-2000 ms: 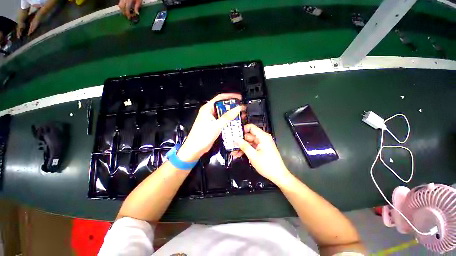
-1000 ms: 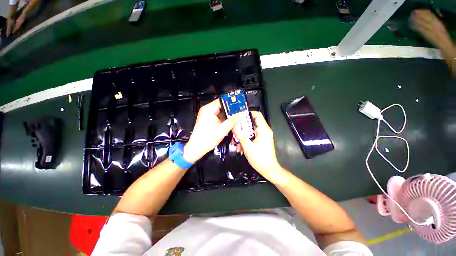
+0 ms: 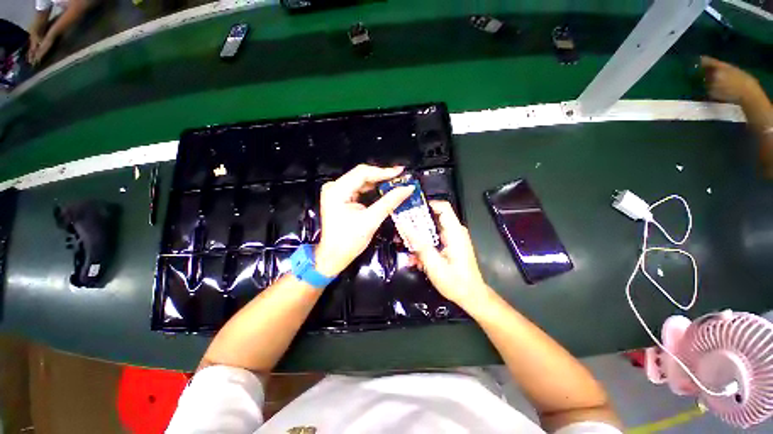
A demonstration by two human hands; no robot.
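Note:
A circuit board, blue at its top end with a white keypad area below, is held between both hands over the black blister tray. My left hand grips the upper left of the board, its thumb on the blue end. My right hand holds the lower right edge and bottom end. Whether a housing lies under the board is hidden. Black housings sit in the tray's right-hand pockets, one at the top corner.
A smartphone lies right of the tray, then a white charger with cable and a pink fan. A black lump lies left. Beyond, phone assemblies sit on the green belt, with a grey post and another person's hand.
The board was upright, keypad showing, then mostly covered by my fingers; now it tilts and the keypad shows again. My left thumb has moved onto the blue end. Another person's hand has appeared at right.

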